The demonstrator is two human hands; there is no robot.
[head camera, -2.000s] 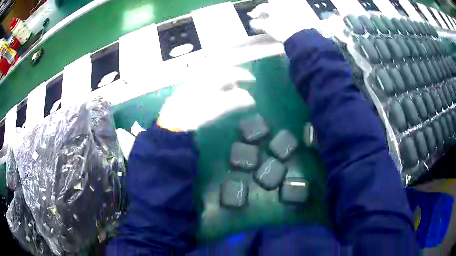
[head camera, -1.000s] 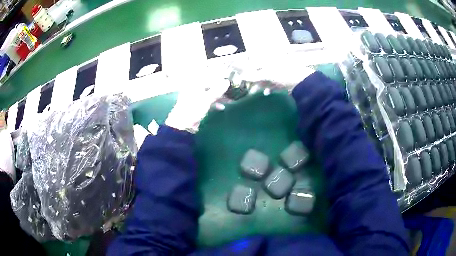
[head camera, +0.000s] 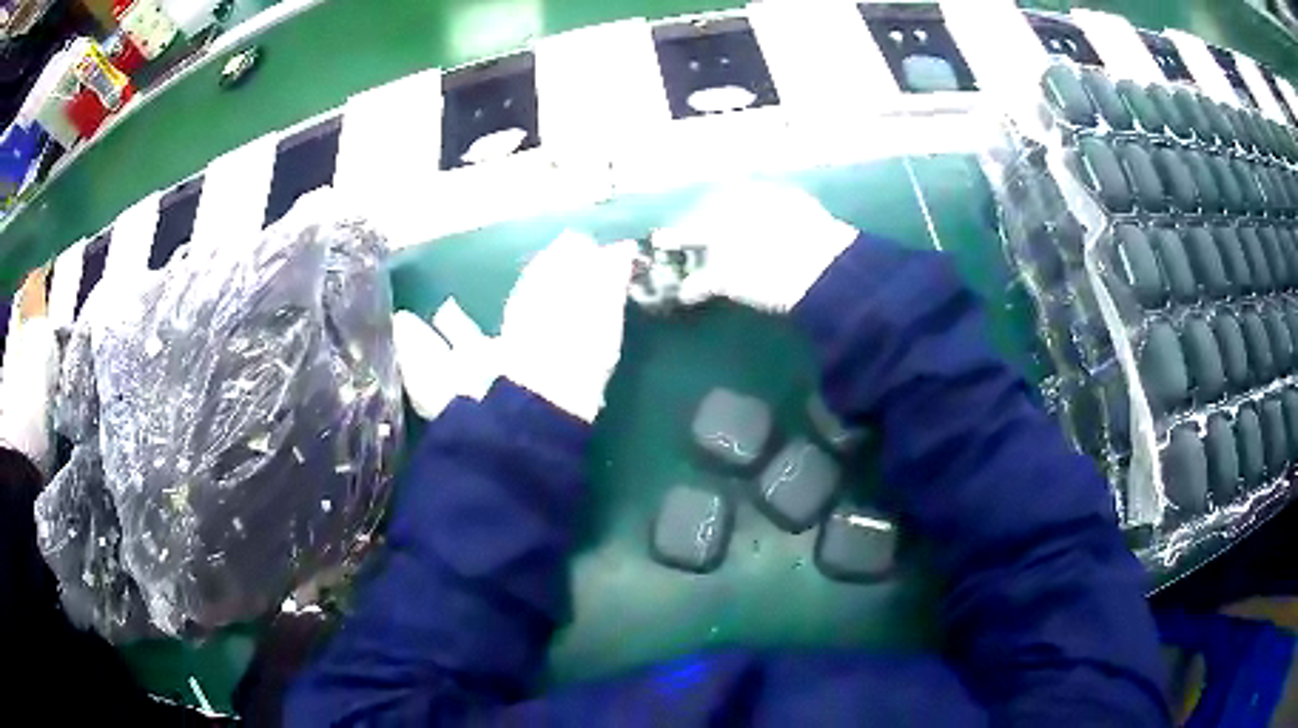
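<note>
My left hand (head camera: 570, 320) and my right hand (head camera: 762, 245), both in white gloves, meet above the green mat. Their fingertips are closed on a small dark-and-light thing (head camera: 669, 270), which looks like an open charging case; glare and blur hide its details. Several closed grey-green charging cases (head camera: 733, 427) lie loose on the mat below my hands, one partly hidden by my right sleeve. Behind my hands, white retail boxes with black inserts (head camera: 715, 64) stand in a row. One box insert (head camera: 918, 50) holds a greyish rounded piece.
A bulging clear plastic bag (head camera: 235, 413) is at left, with a white scrap (head camera: 453, 327) beside my left wrist. A blister tray full of cases (head camera: 1174, 270) is at right under crinkled plastic. The green belt (head camera: 356, 71) runs behind the boxes. A blue stool (head camera: 1231, 668) is at lower right.
My right hand has come back from a box at the back to my left hand. One fewer case lies loose on the mat. A small thing now shows between my fingertips. The view has shifted.
</note>
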